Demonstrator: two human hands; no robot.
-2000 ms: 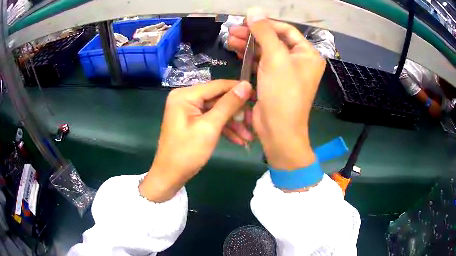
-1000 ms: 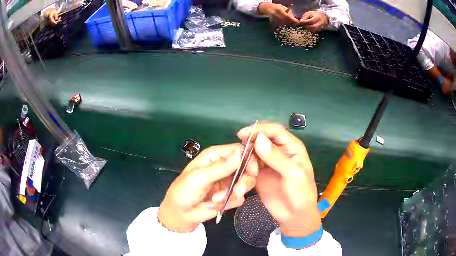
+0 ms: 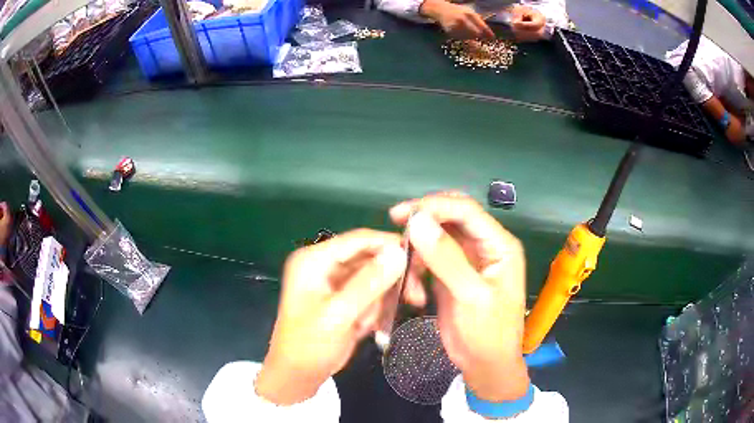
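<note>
My left hand (image 3: 335, 310) and my right hand (image 3: 475, 289) are close together in the middle of the view. Both pinch the tweezers (image 3: 399, 285), a thin silver tool held slanting between the fingertips and partly hidden by them. The round screw plate (image 3: 417, 363), grey and dimpled, lies below, partly covered by my right hand. The orange-yellow electric screwdriver (image 3: 565, 285) stands out to the right of my right hand, its lower end near my wrist.
A dark unit (image 3: 502, 193) lies on the green belt (image 3: 331, 140); another is mostly hidden behind my left hand. A blue bin (image 3: 227, 41), black tray (image 3: 637, 87) and another person's hands (image 3: 488, 21) are beyond. A clear bag (image 3: 126, 268) is left, clear plastic (image 3: 715, 363) right.
From high in the view, both hands came down with the tweezers, which now sit more upright than a second ago. My left hand has shifted slightly up, covering more of the nearer dark unit.
</note>
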